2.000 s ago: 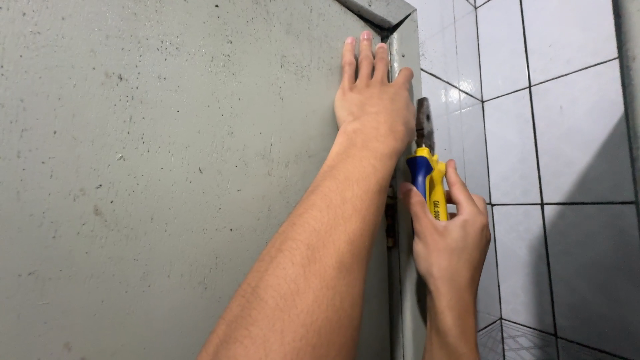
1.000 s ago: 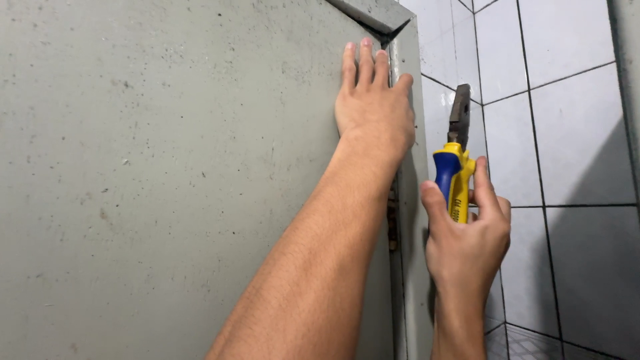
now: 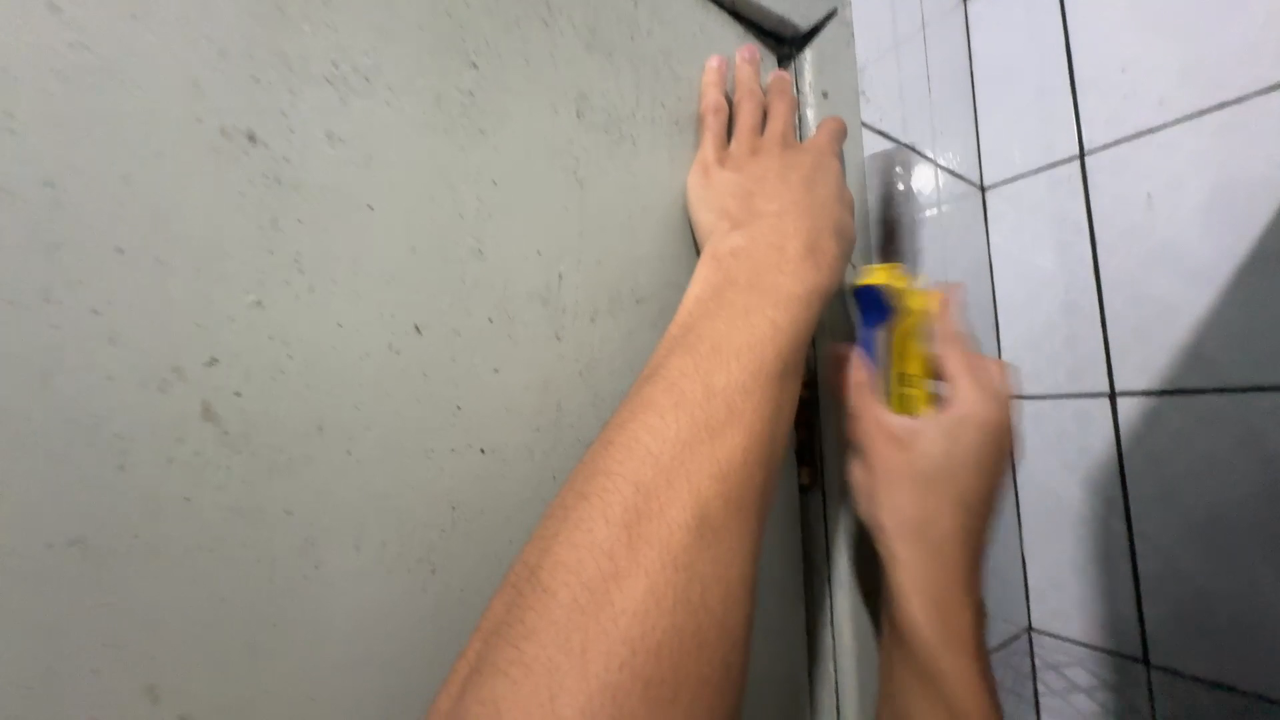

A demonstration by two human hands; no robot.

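My left hand (image 3: 775,190) lies flat with its fingers spread on the edge of a grey painted door panel (image 3: 350,350), its thumb reaching over the grey frame (image 3: 840,590) beside it. To the right and lower, my right hand (image 3: 930,430) grips combination pliers (image 3: 905,340) by their blue and yellow handles. The dark jaws point up and are blurred by motion, so I cannot tell whether they touch anything. Part of a hinge or similar rusty metal piece (image 3: 805,440) shows in the narrow gap between panel and frame, partly behind my left forearm.
White wall tiles (image 3: 1180,250) with dark joints stand close on the right, with a shadow across their lower part. At the top, a dark open gap (image 3: 785,40) shows at the corner of the frame above my left fingers.
The pliers in my right hand moved right, away from the frame, between the first and second frames, and are now back nearer to it. My left hand stays in place on the panel.
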